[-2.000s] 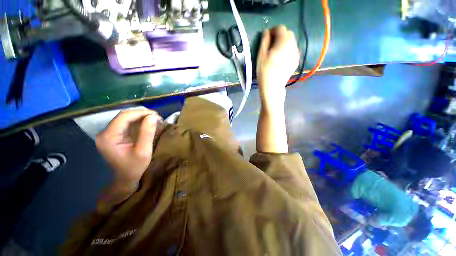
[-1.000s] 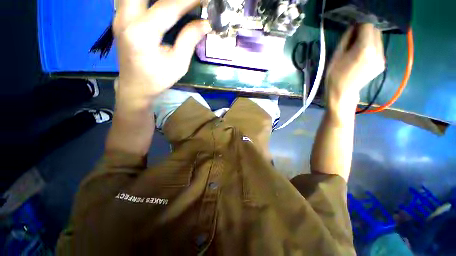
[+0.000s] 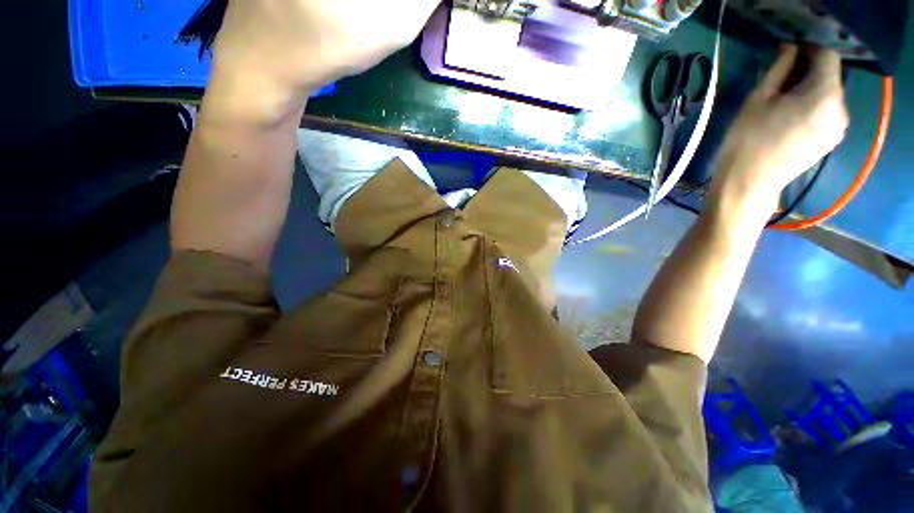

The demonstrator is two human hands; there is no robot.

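My left hand (image 3: 311, 42) is at the top edge, left of the silvery machine head (image 3: 641, 12). Its fingertips are cut off or hidden, so what it holds cannot be told. My right hand (image 3: 792, 120) is at the front of the black control box (image 3: 817, 30). Its fingers are bent against the box's lower face; whether they grip a part there is hidden. The purple-looking base plate (image 3: 586, 70) lies under the machine head. Black lead wires (image 3: 203, 28) lie in the blue tray (image 3: 88, 50), left of my left hand.
Scissors (image 3: 669, 105) lie right of the base plate, blades past the bench edge. A white paper strip (image 3: 692, 150) hangs beside them. An orange hose (image 3: 877, 150) and a black cable (image 3: 810, 185) curve near my right wrist. Blue stools (image 3: 737, 421) stand on the floor at right.
My left hand has gone from in front of my shirt up to the machine's left side. My right hand has moved from the bench top to the control box. The view has shifted.
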